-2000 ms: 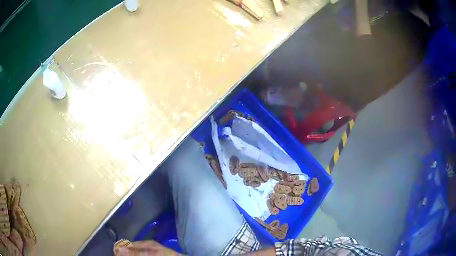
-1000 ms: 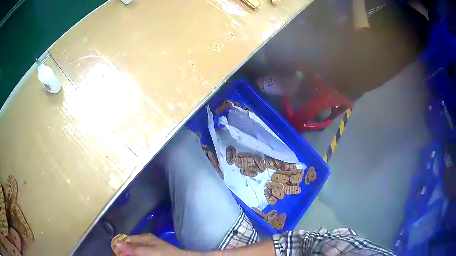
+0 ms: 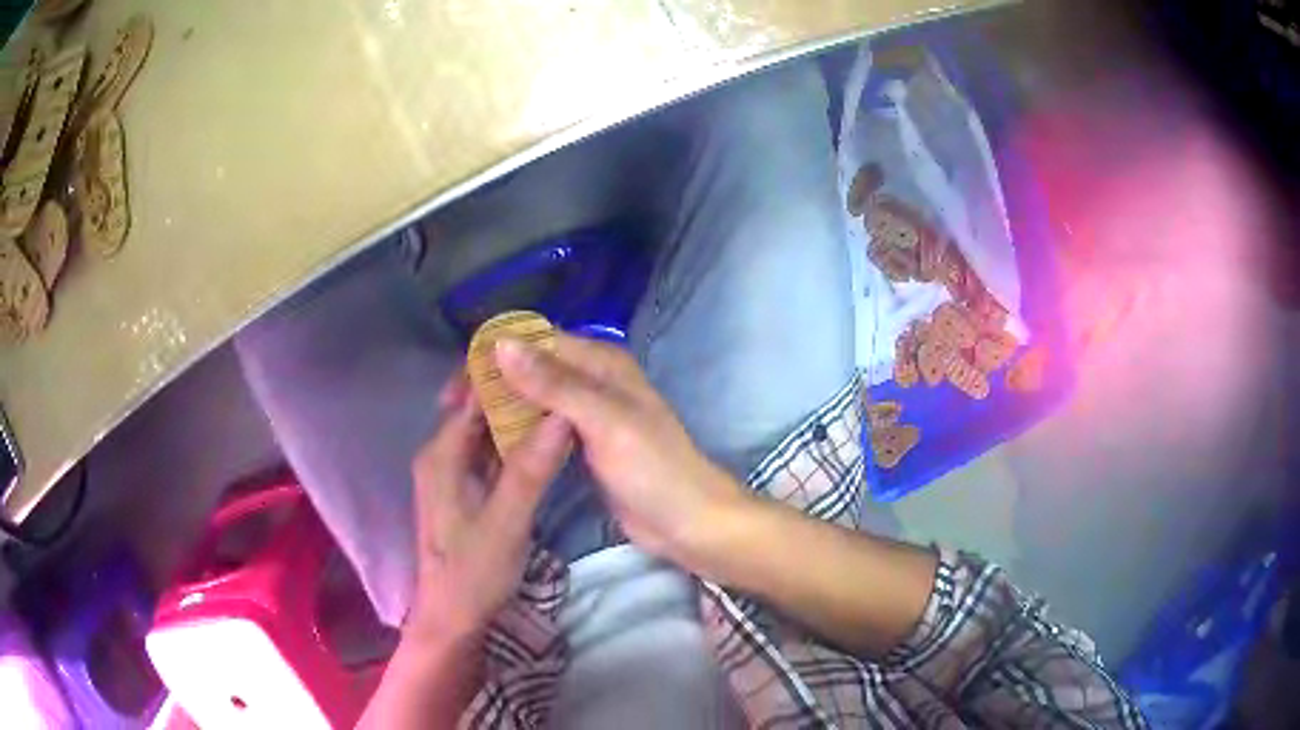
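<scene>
A tan sole plate point(image 3: 511, 388) with dark cross stripes is held over my lap, its rounded end pointing up. My left hand point(image 3: 478, 521) grips it from the lower left, and its thumb presses near the lower end. My right hand point(image 3: 627, 442) grips it from the right, with the thumb on the striped face. Whether a second piece lies beneath it is hidden by the fingers. A loose pile of striped, slipper-like pieces point(image 3: 103, 186) lies on the tabletop at the upper left.
The glossy tan tabletop point(image 3: 328, 171) curves across the top. A blue tray point(image 3: 934, 464) with a white liner point(image 3: 891, 302) and small brown plates point(image 3: 948, 342) is right of my knee. A red stool point(image 3: 257, 599) is lower left. A black cable point(image 3: 64, 506) hangs by the table corner.
The view has swung down and left. Both hands now show over the lap on the sole plate; before, one hand held a piece at the bottom edge. The glue bottle has left the picture.
</scene>
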